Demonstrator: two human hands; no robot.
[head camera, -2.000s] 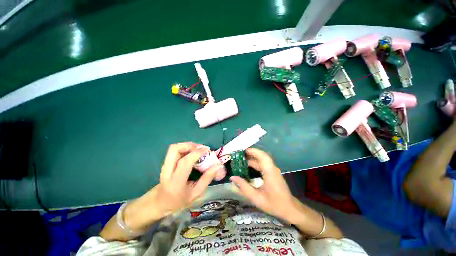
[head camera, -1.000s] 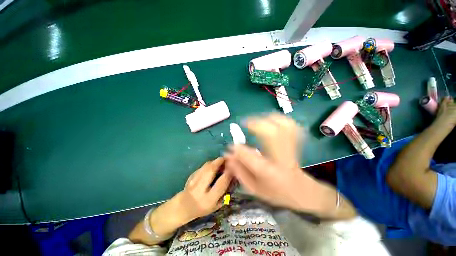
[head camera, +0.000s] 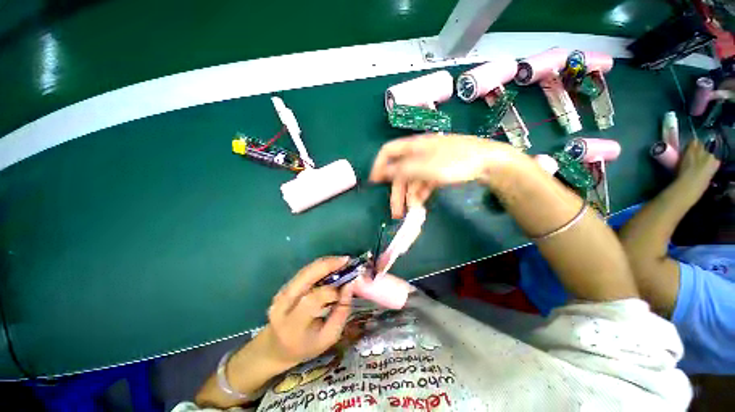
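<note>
My left hand (head camera: 310, 310) is shut on a pink hair dryer (head camera: 385, 291), low in front of my shirt. Its dark board part (head camera: 345, 272) sits at my left fingers, and its pale handle shell (head camera: 405, 235) points up and right. Dark thin leads stand up beside the shell. My right hand (head camera: 427, 169) is blurred, above the handle, with fingers bent down near its tip. Whether it touches the tip or holds a lead cannot be told.
Another pink hair dryer (head camera: 319, 186) lies ahead with its yellow-ended board (head camera: 270, 153) beside it. Several half-built units (head camera: 421, 90) lie at the back right. A white rail (head camera: 242, 82) and post (head camera: 467, 28) stand behind. Another person's arm (head camera: 657, 201) is at the right.
The hair dryer in my left hand now shows its handle pointing up and right, with the dark board side visible. My right hand has moved up and away from my left. The view has shifted right.
</note>
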